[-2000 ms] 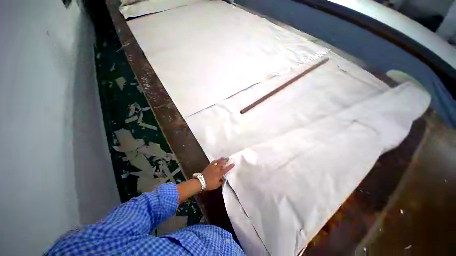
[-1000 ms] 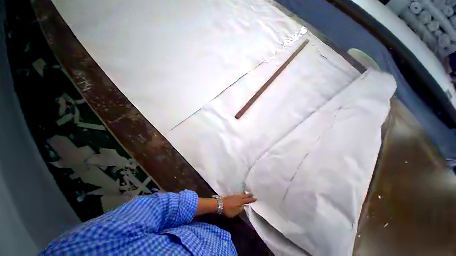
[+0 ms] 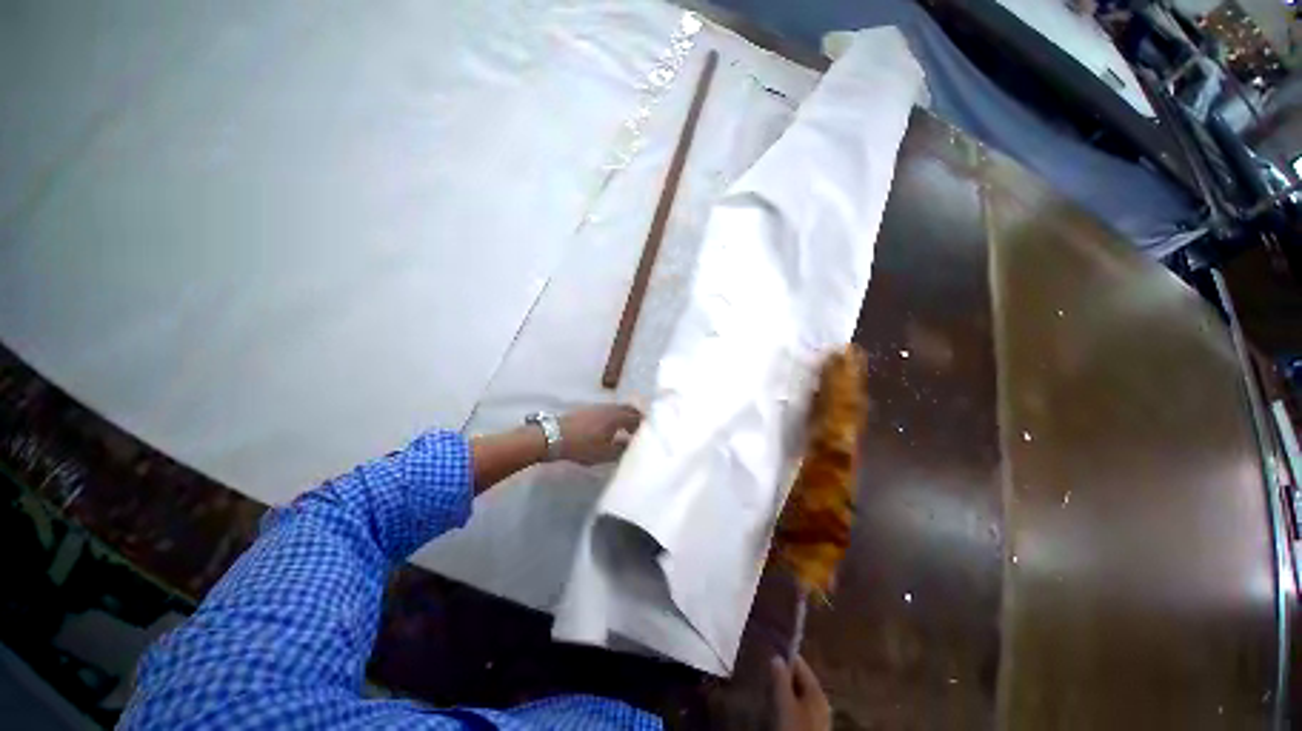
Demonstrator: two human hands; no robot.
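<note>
The white sheet (image 3: 271, 186) lies on the brown table, with its near end folded back into a loose bundle (image 3: 743, 314). My left hand (image 3: 593, 433) is at the left edge of the bundle; its fingertips are partly hidden by the sheet. My right hand (image 3: 800, 694), at the bottom edge and partly cut off, holds the thin stick of a feather duster. The orange-brown duster head (image 3: 824, 479) is beside the bundle's right edge, over the brown table top. A wooden yardstick (image 3: 660, 222) lies on the white sheet left of the bundle.
The brown table top (image 3: 1085, 471) has small white scraps on it and a metal rail (image 3: 1268, 500) at its far right. Blue-grey cloth (image 3: 1000, 107) hangs beyond the far edge. Pale scraps (image 3: 107, 643) lie on the floor at lower left.
The near end of the sheet is now folded over and narrower, uncovering brown table. My right hand and the feather duster have come into view. The view has turned right.
</note>
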